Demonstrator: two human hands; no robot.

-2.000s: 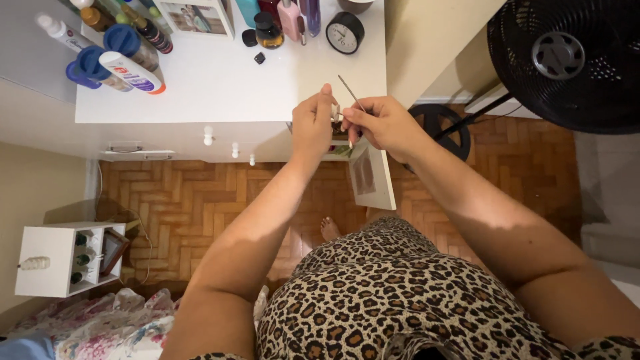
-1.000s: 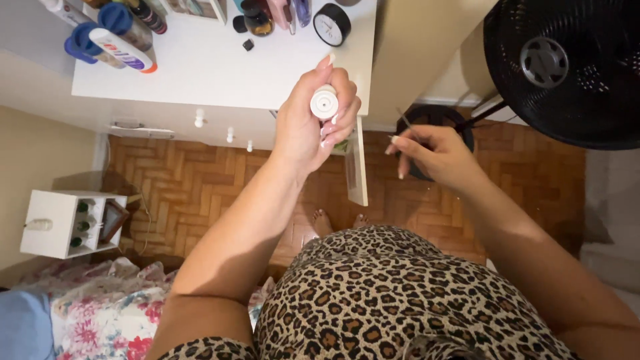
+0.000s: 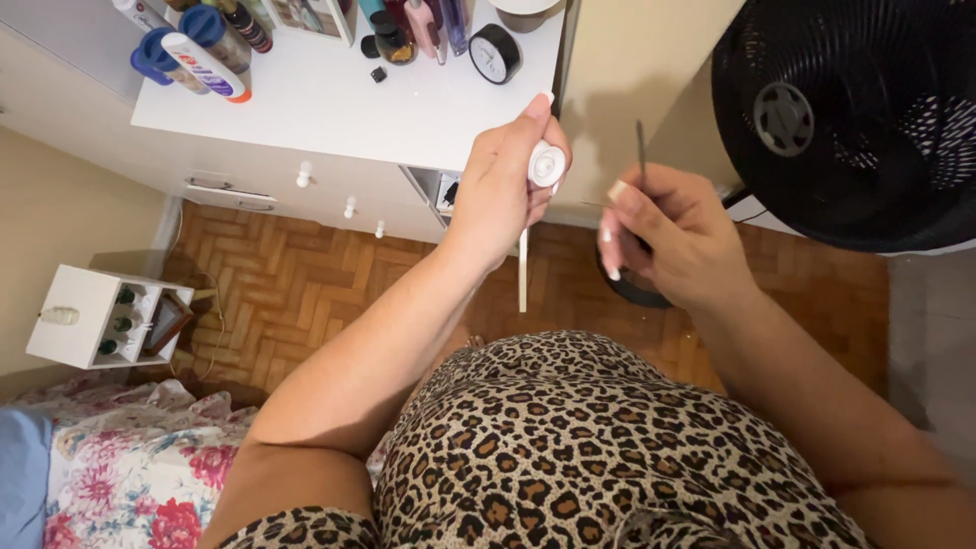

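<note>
My left hand (image 3: 503,179) is closed around a small white round-ended object (image 3: 547,164), whose end with a central hole or nub faces me; the rest of it is hidden in the fingers. To its right and apart from it, my right hand (image 3: 671,229) pinches a thin dark stick (image 3: 640,152) between thumb and fingers, its tip pointing up. A fine light sliver shows near the right thumb; I cannot tell what it is. Both hands are in the air before the front edge of the white dresser (image 3: 366,122).
On the dresser top are a black round clock (image 3: 495,53), a dark glass bottle (image 3: 393,42), a small black cap (image 3: 378,74) and a white tube with an orange cap (image 3: 204,67). A black fan (image 3: 831,114) stands right. An open door (image 3: 523,271) juts below my left hand.
Two seconds ago my hands were together; they have since come apart, the right one moving right with the stick. The white object's round end has come into view in my left hand.
</note>
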